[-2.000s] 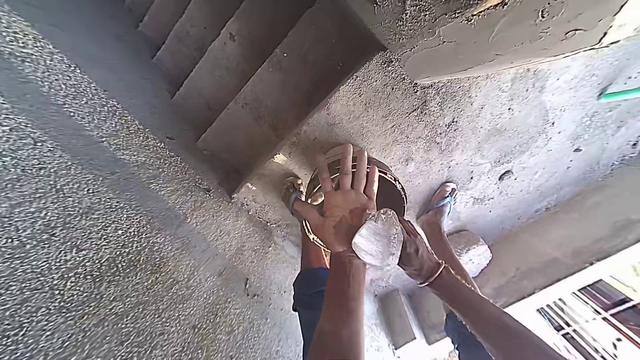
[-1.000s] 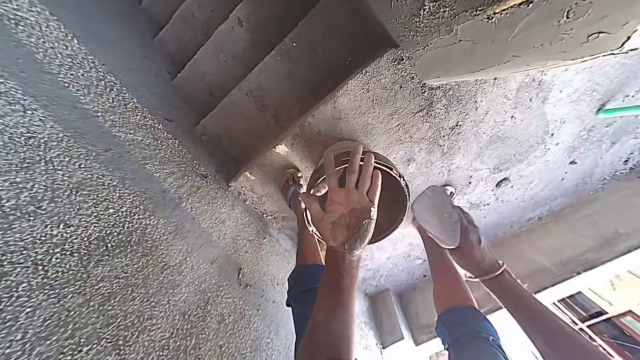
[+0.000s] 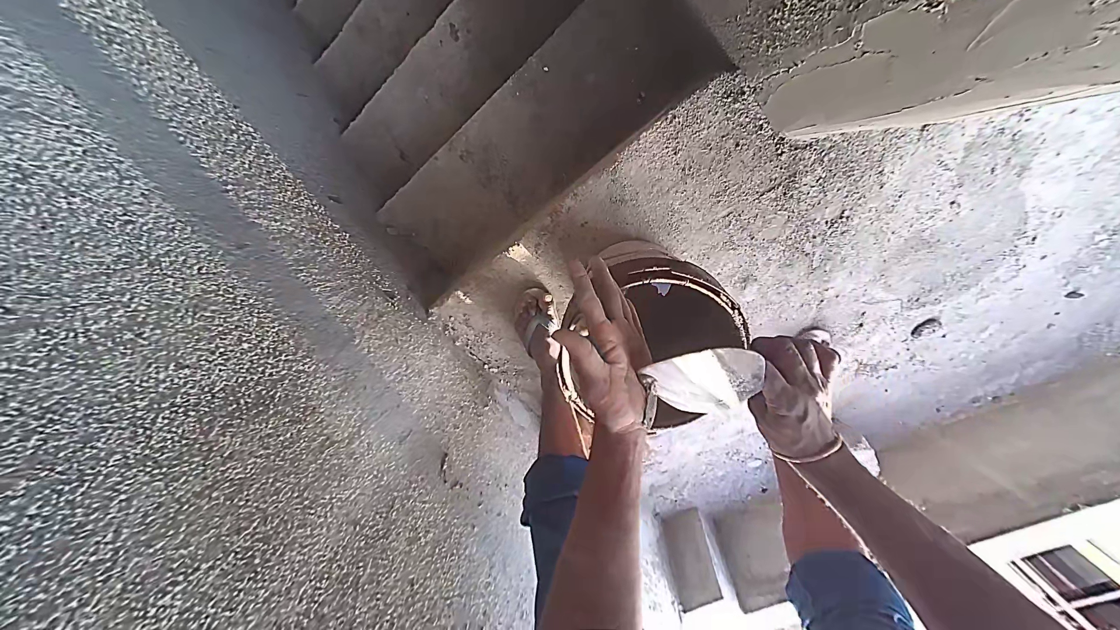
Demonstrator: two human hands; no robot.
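Note:
My right hand (image 3: 794,392) grips a flat, pale scraper or trowel-like plate (image 3: 705,380), which lies nearly level and points left. Its left edge meets the heel of my left hand (image 3: 607,354), where a bit of grey paste shows. The fingers of my left hand are spread and hold nothing. Below both hands stands a round bucket (image 3: 739,308) with a dark inside, between my feet. How my right fingers wrap the plate is partly hidden.
Concrete steps (image 3: 525,131) rise at the upper left, beside a rough pebbled wall (image 3: 219,394). A plastered ledge (image 3: 945,61) is at the upper right. Grey blocks (image 3: 691,560) lie near my legs, and a barred window (image 3: 1072,577) shows at lower right.
My right hand has moved left from beside the bucket, bringing the plate against my left hand. My left palm, earlier facing the camera, has turned sideways.

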